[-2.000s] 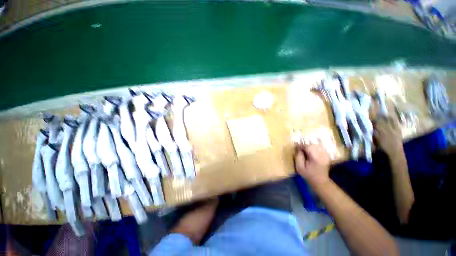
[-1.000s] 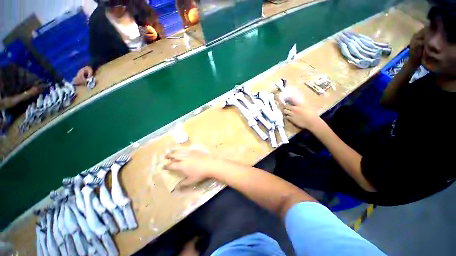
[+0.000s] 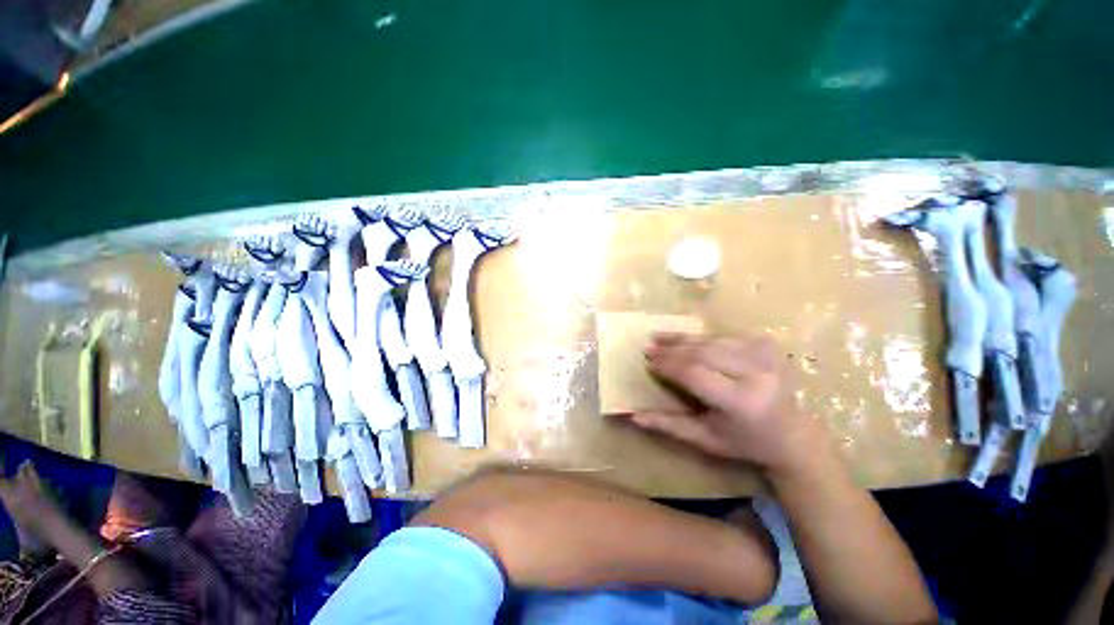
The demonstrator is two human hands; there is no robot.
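A tan square pad (image 3: 623, 366) lies flat on the bench. My right hand (image 3: 727, 397) rests on its right part, fingers and thumb apart, grasping nothing visible. My left forearm crosses low along the bench's near edge. My left hand (image 3: 755, 552) is mostly hidden beside my right forearm, and its fingers cannot be made out. A white round disc (image 3: 694, 258) lies above the pad. Many grey handle-like pieces (image 3: 462, 324) with dark tips lie in overlapping rows at left. Several more grey pieces (image 3: 968, 305) lie at right.
The green conveyor belt (image 3: 489, 104) runs beyond the film-covered bench (image 3: 550, 421). A yellow strip-like item (image 3: 88, 397) lies at far left. Another person's arm and patterned clothing (image 3: 232, 549) show at lower left. Blue surfaces and dark shapes lie below the bench edge.
The view has swung down and left from the wider hall view. My right hand stays at the pad, now leaving more of it uncovered. My left forearm has come into view.
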